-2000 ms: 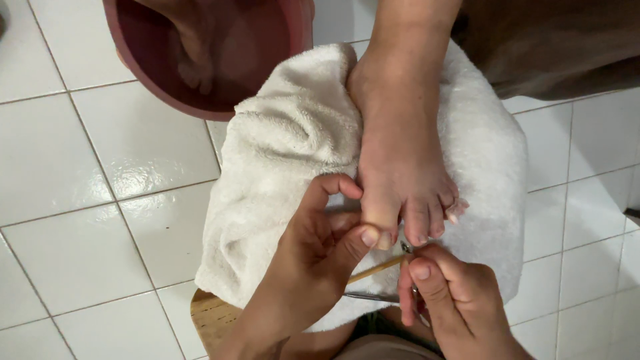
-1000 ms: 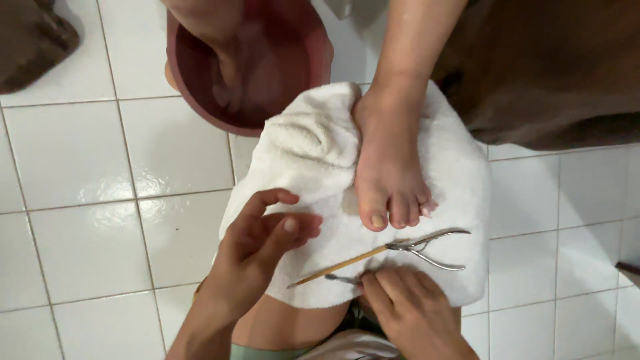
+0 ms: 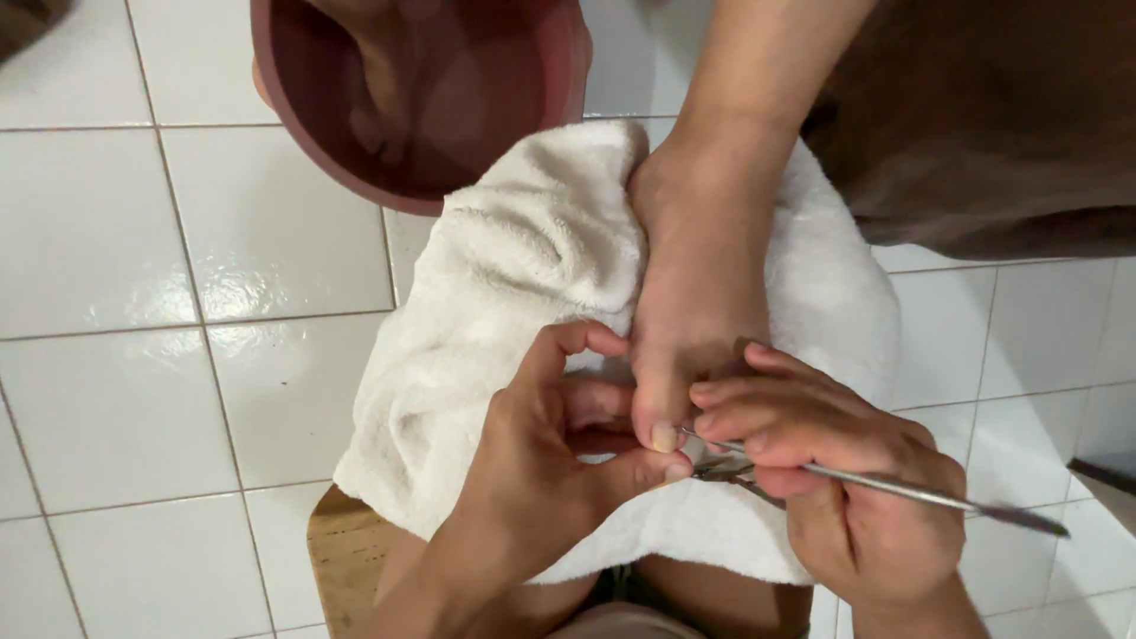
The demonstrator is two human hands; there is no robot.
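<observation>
Another person's bare foot (image 3: 701,266) rests on a white terry towel (image 3: 497,293) spread over my lap. My right hand (image 3: 843,461) holds a thin metal cuticle pusher (image 3: 887,486) like a pen, its narrow tip at the edge of the big toenail (image 3: 664,436). My left hand (image 3: 568,444) is at the big toe, thumb by its tip and bent fingers along its side. Metal nippers (image 3: 723,472) lie on the towel below the toes, partly covered by my right hand. The smaller toes are mostly hidden behind my right fingers.
A dark red basin (image 3: 346,169) with the other foot in it stands at the top left on white floor tiles (image 3: 98,408). Brown fabric (image 3: 985,133) hangs at the upper right. A wooden seat edge (image 3: 346,559) shows at the lower left.
My left hand, apart from the foot one second ago, is back at the big toe. My right hand has moved up from the towel to the toenail with the pusher. Two seconds ago it held the nippers.
</observation>
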